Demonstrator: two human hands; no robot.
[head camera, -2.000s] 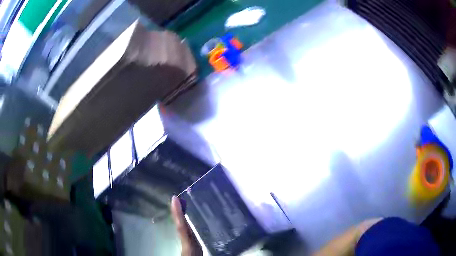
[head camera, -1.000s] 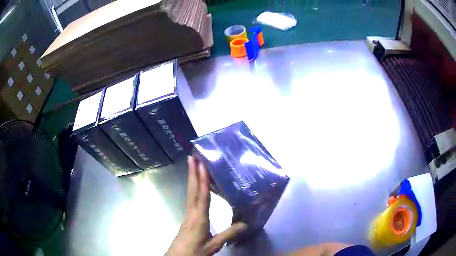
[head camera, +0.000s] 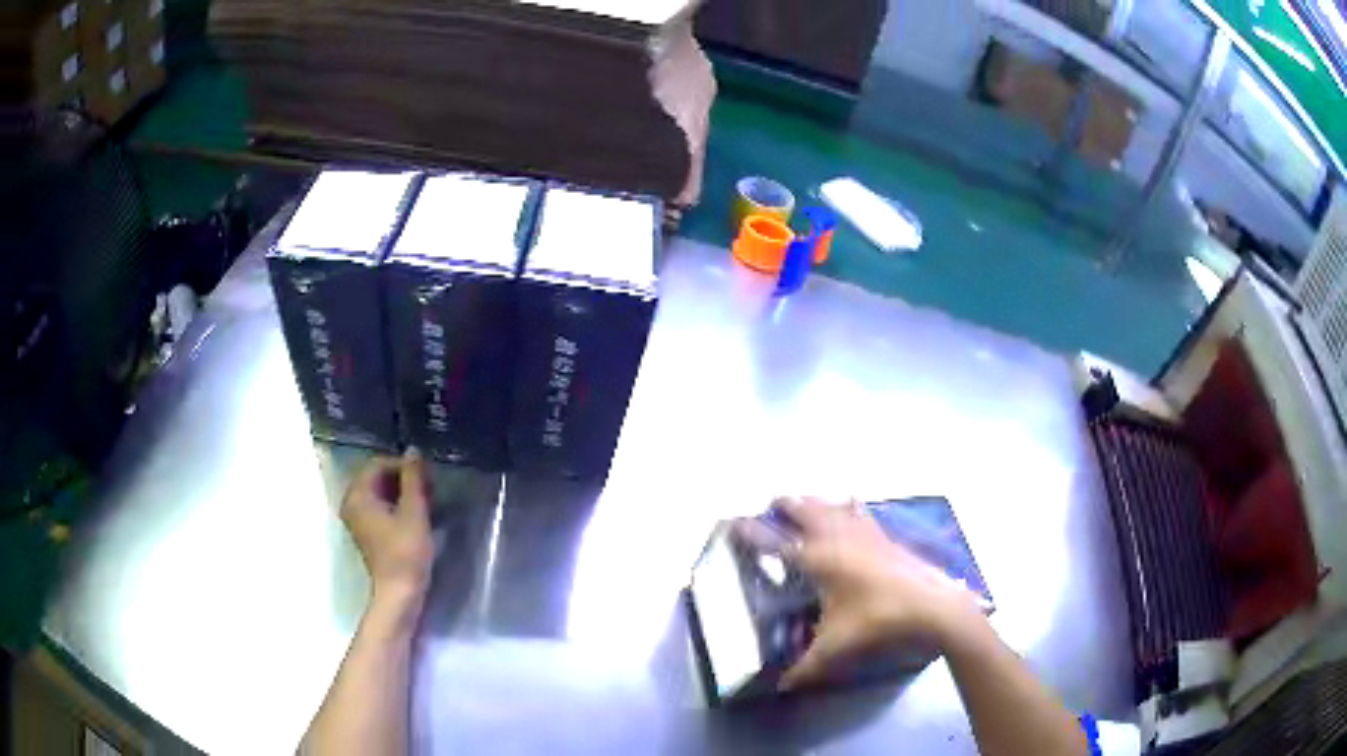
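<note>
Three glossy black retail boxes (head camera: 455, 347) stand side by side on the shiny metal table, white ends up. My left hand (head camera: 390, 520) is at the foot of this row, fingers curled in, with nothing seen in it; whether it touches the boxes is unclear. Another black retail box (head camera: 934, 539) lies on the table in front, its pale end facing left. My right hand (head camera: 857, 583) is over this box with fingers and thumb spread around it, gripping it. The hand hides part of the box.
An orange and blue tape dispenser (head camera: 783, 247) is at the table's far edge. A thick stack of flattened cartons (head camera: 458, 96) is behind the row. The roller conveyor (head camera: 1160, 517) and the tunnel's dark red curtain (head camera: 1256, 458) are at right.
The view has turned. My left hand has moved from the separate box to the foot of the row. My right hand has come into view, gripping a box, which lies apart from the row.
</note>
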